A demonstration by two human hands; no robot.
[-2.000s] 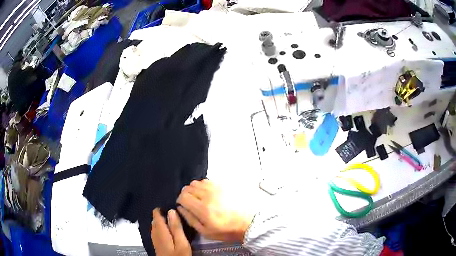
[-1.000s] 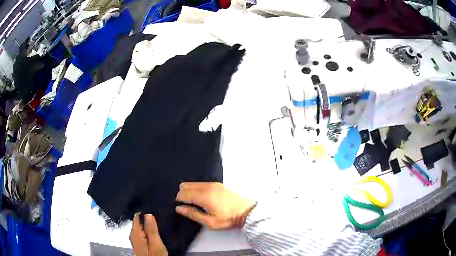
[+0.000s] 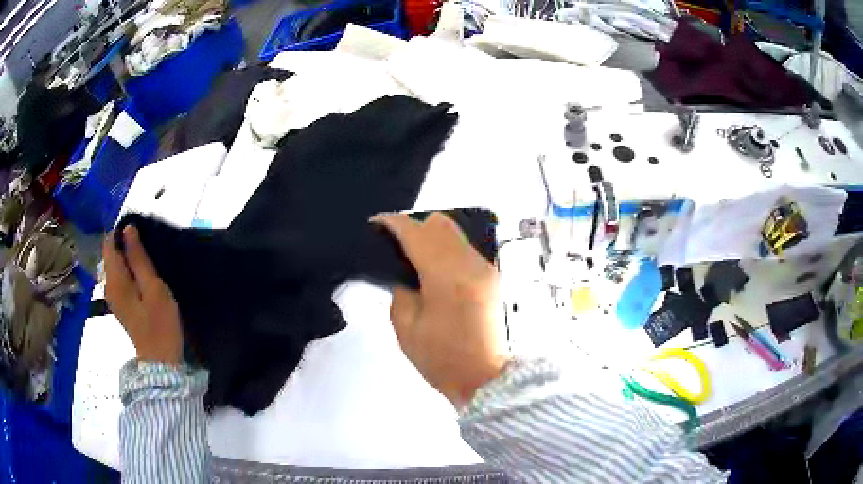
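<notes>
A black garment panel point(image 3: 312, 198) lies bunched and spread across the white table. My left hand point(image 3: 147, 298) grips its left edge, with the fingertips partly under the folded cloth. My right hand point(image 3: 445, 302) holds the panel's right part near the middle of the table, fingers pressed on the cloth. The thumb and fingertips are partly hidden. Both hands are bare, with striped sleeves.
The white sewing machine point(image 3: 625, 170) stands at the right, with a blue oval piece point(image 3: 641, 293) near the needle. Scissors with yellow point(image 3: 695, 373) and green handles, black scraps point(image 3: 674, 319) and pink-blue snips point(image 3: 762, 345) lie below its arm. Blue bins point(image 3: 189, 90) stand at the left.
My hands have moved apart and up from the front edge. The panel's lower part is now pulled out sideways between them. More white table shows at the front.
</notes>
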